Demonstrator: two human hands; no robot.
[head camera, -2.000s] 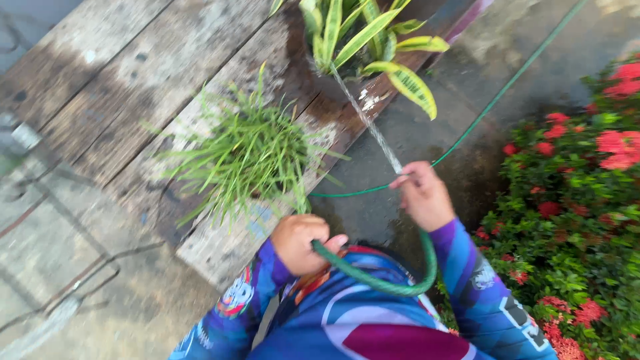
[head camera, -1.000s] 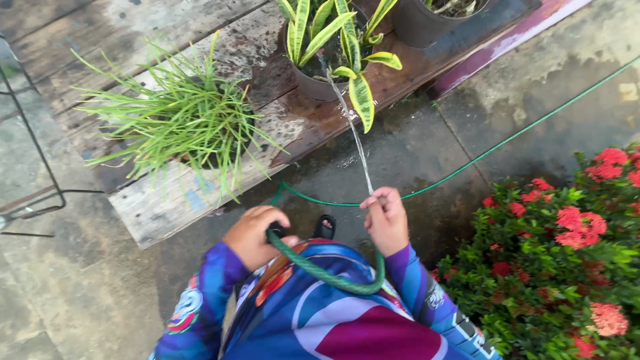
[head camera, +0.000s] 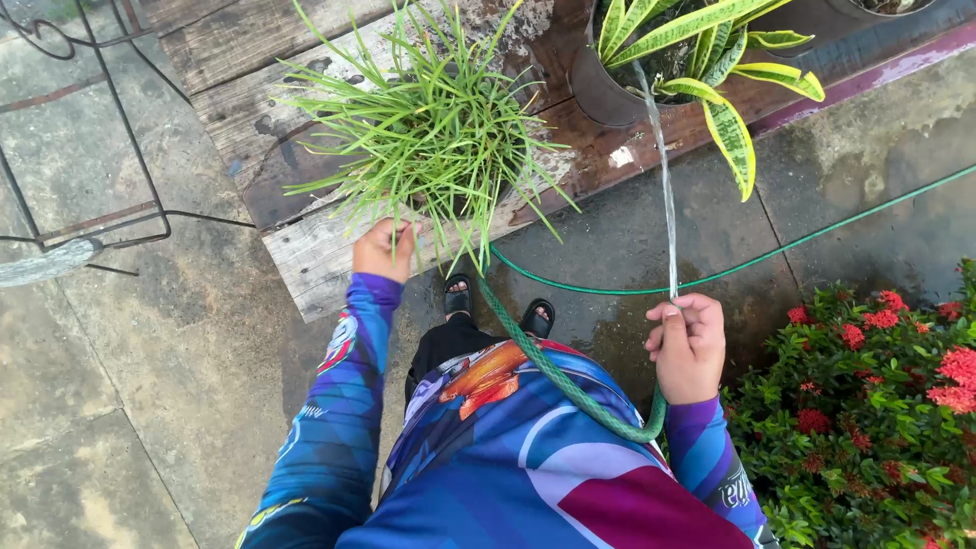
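My right hand (head camera: 688, 347) is closed round the end of a green garden hose (head camera: 564, 381), which loops across my shirt. A stream of water (head camera: 666, 183) runs from it into a brown pot (head camera: 608, 95) of yellow-edged snake plant (head camera: 728, 126). My left hand (head camera: 386, 250) is at the lower left edge of a grassy potted plant (head camera: 450, 130), its fingers bent among the leaf tips; whether they pinch a blade I cannot tell. The grassy plant stands on a weathered wooden platform (head camera: 305, 267), and its leaves hide most of its pot.
A bush with red flowers (head camera: 831, 427) grows at the lower right. The thin green hose line (head camera: 839, 226) crosses the wet concrete floor. A black metal frame (head camera: 137, 130) stands at the upper left. Another pot (head camera: 820, 23) is at the top right. My sandalled feet (head camera: 538, 316) are by the platform.
My left hand has let go of the hose and moved to the grassy plant's leaves. My right hand still holds the hose end, with water running into the snake plant pot.
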